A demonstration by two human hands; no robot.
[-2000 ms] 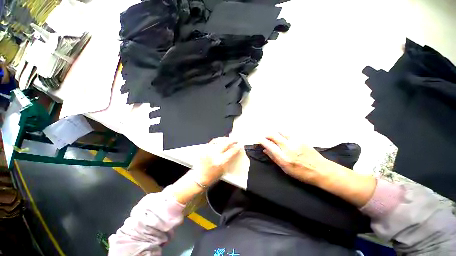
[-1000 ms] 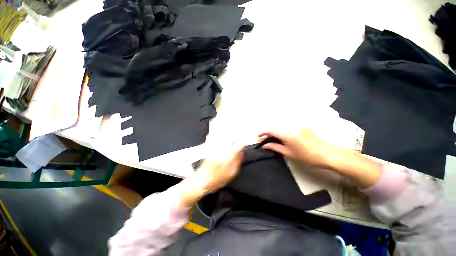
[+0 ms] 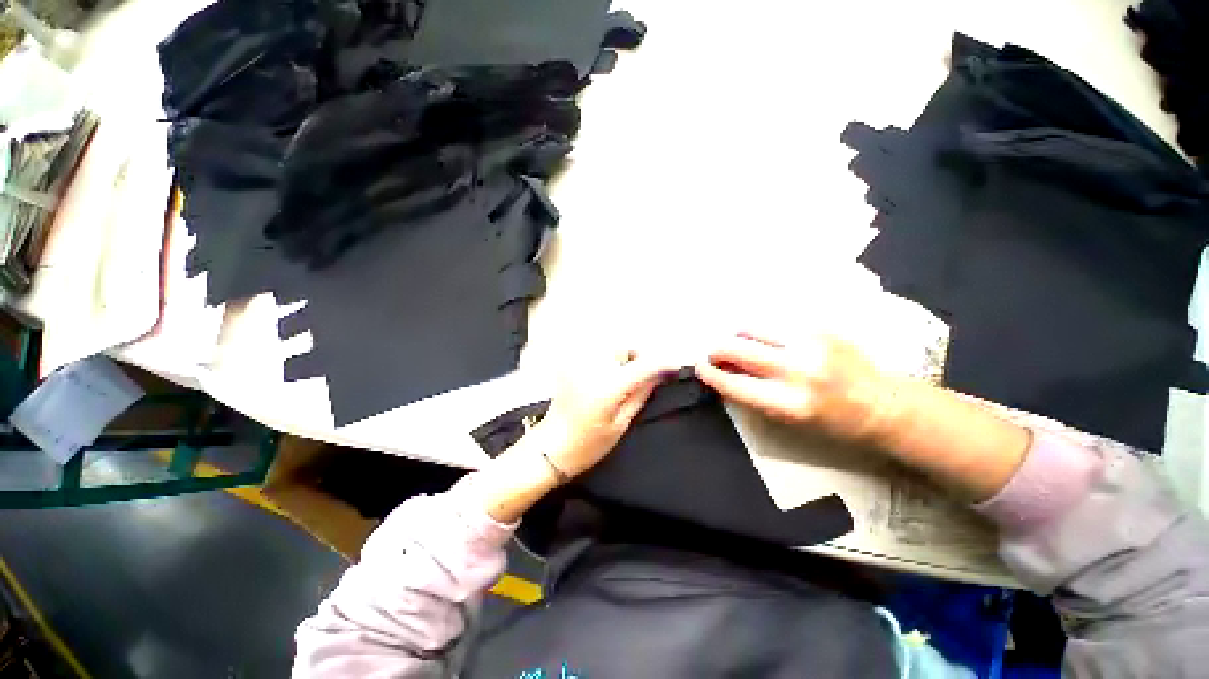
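A matt black panel [image 3: 690, 464] lies at the table's near edge against my apron. Its top edge is folded into a narrow doubled strip. My left hand [image 3: 597, 418] pinches the left part of this strip between thumb and fingers. My right hand [image 3: 802, 385] holds the strip's right end with its fingertips, close beside the left fingertips. One end of the panel sticks out left of my left hand, and a tab shows at the lower right. The thumbs are partly hidden.
A crumpled heap of black panels [image 3: 411, 292] lies on the white table [image 3: 716, 173] at left. Flatter black panels [image 3: 1061, 292] lie at right, with a dark clump [image 3: 1180, 66] at the far right corner. A green frame [image 3: 146, 464] and a cardboard box [image 3: 318, 511] stand at lower left.
The view has shifted right. The panel was turned and now lies with a tab at the lower right. Both hands have come together on its folded top edge.
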